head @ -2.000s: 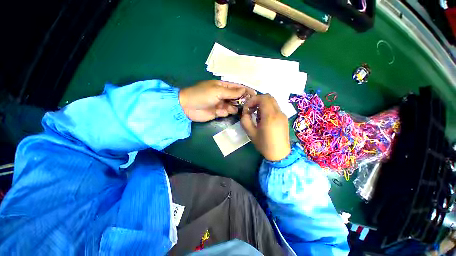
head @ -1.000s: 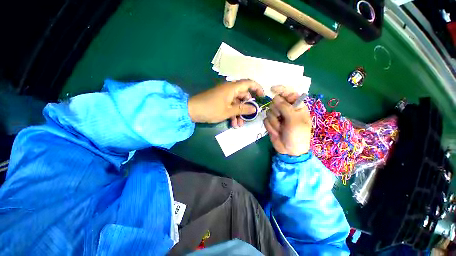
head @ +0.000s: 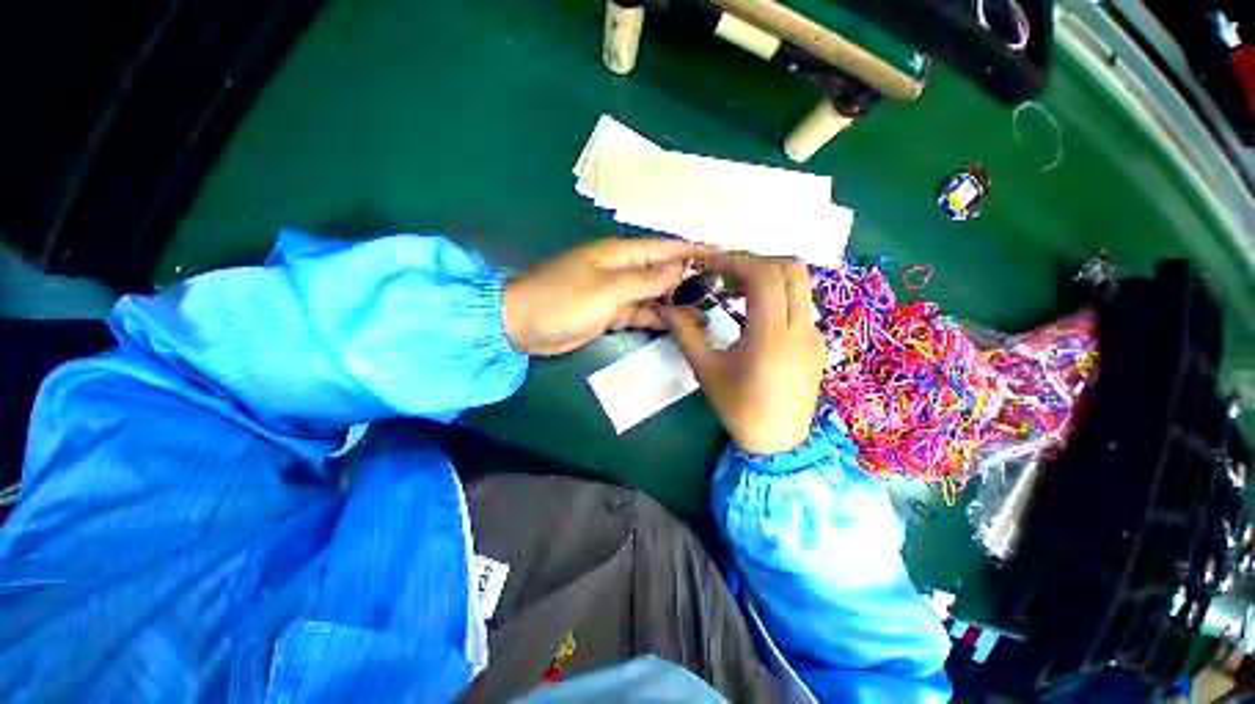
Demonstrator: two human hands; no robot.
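A small round dark unit with a silver rim is between my two hands. My left hand is shut on its left side with the fingertips. My right hand is at its right side, fingertips touching or very close to it; whether it holds something small is hidden. A white strip lies on the green bench just below the hands, its right end partly covered by my right hand. A fan of white strips lies behind the hands.
A tangled heap of coloured rubber bands lies right of my right hand, partly in a clear plastic bag. Black stacked trays stand at right. A loose unit lies at upper right. A tan stand is at the top, dark trays at left.
My right hand moved off to the right, holding a thin yellowish loop by the unit, then came back against it. The unit's round face has turned and now shows dark.
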